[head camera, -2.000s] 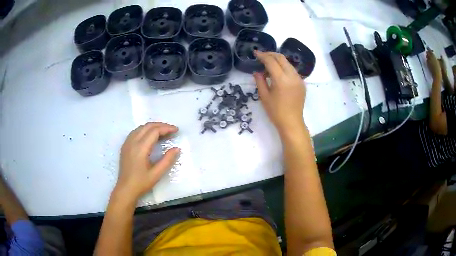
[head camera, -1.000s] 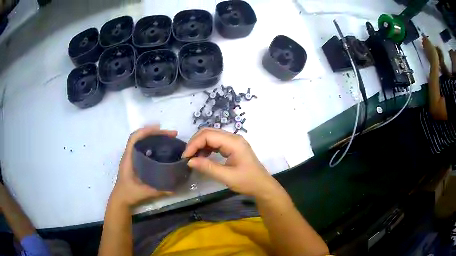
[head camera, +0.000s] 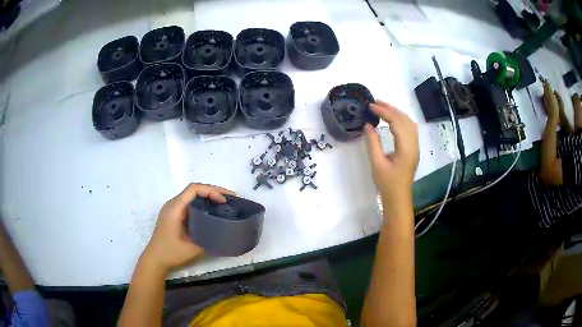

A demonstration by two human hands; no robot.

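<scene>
My left hand (head camera: 175, 228) holds a dark grey housing (head camera: 224, 231) near the bench edge, open side up and tilted, with the fingers over its left rim. My right hand (head camera: 394, 148) is at the right rim of another housing (head camera: 345, 115) standing alone on the paper. Thumb and fingertips are a little apart there; whether they grip the rim or something in it I cannot tell. A loose pile of small dark levers (head camera: 291, 158) with pale round centres lies between the two hands.
Rows of housings (head camera: 210, 102) stand at the back left. Black boxes (head camera: 494, 105) with cables and a green spool (head camera: 503, 69) are at the right. Another person's hands (head camera: 554, 105) are at the far right, and another person's arm (head camera: 14, 258) is at the left edge.
My right hand has left the held housing and moved right to the lone housing, which stands further left, nearer the pile. My left hand still holds its housing, now slightly lower.
</scene>
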